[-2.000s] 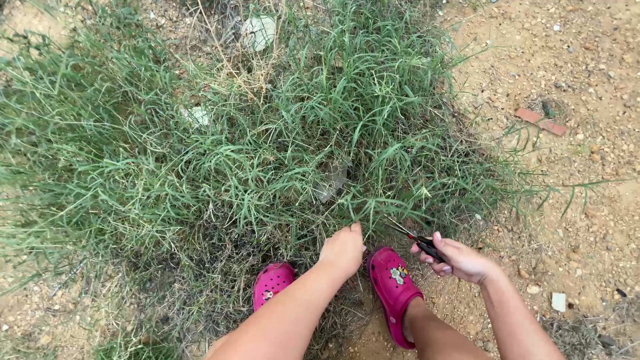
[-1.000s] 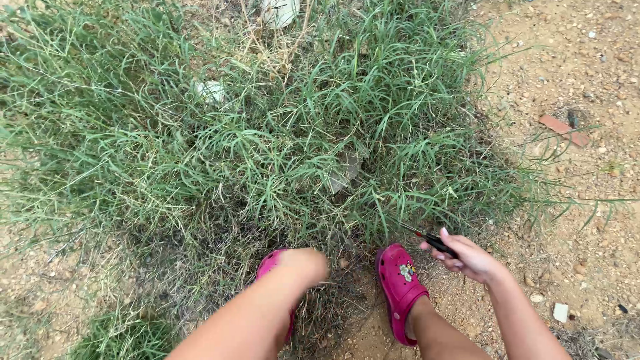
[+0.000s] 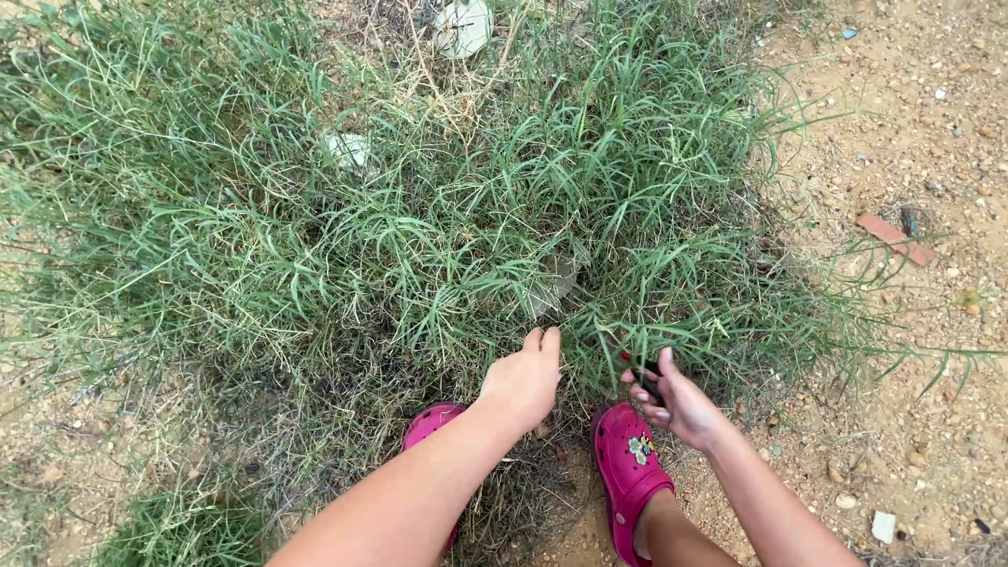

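Observation:
Green grass (image 3: 441,260) grows in a wide, tangled patch ahead of my feet. My left hand (image 3: 524,382) is at its near edge, above the gap between my shoes, with fingers bent among the blades; whether it grips any is unclear. To its right, my right hand (image 3: 677,402) holds a black-handled cutting tool (image 3: 647,379), probably pruning shears, with a bit of red near the front. Its blades are hidden in the grass. Both hands are apart.
Pink clogs (image 3: 630,472) are on my feet. A pale stone (image 3: 463,28) lies at the back, and a flat reddish fragment (image 3: 896,238) on the gravelly soil at right. Cut-looking grass (image 3: 185,531) is heaped at lower left. A small white piece (image 3: 883,527) lies lower right.
My left hand, over the left clog a second ago, has moved right and forward to the grass. My right hand has shifted left with the tool, whose tip now reaches into the blades.

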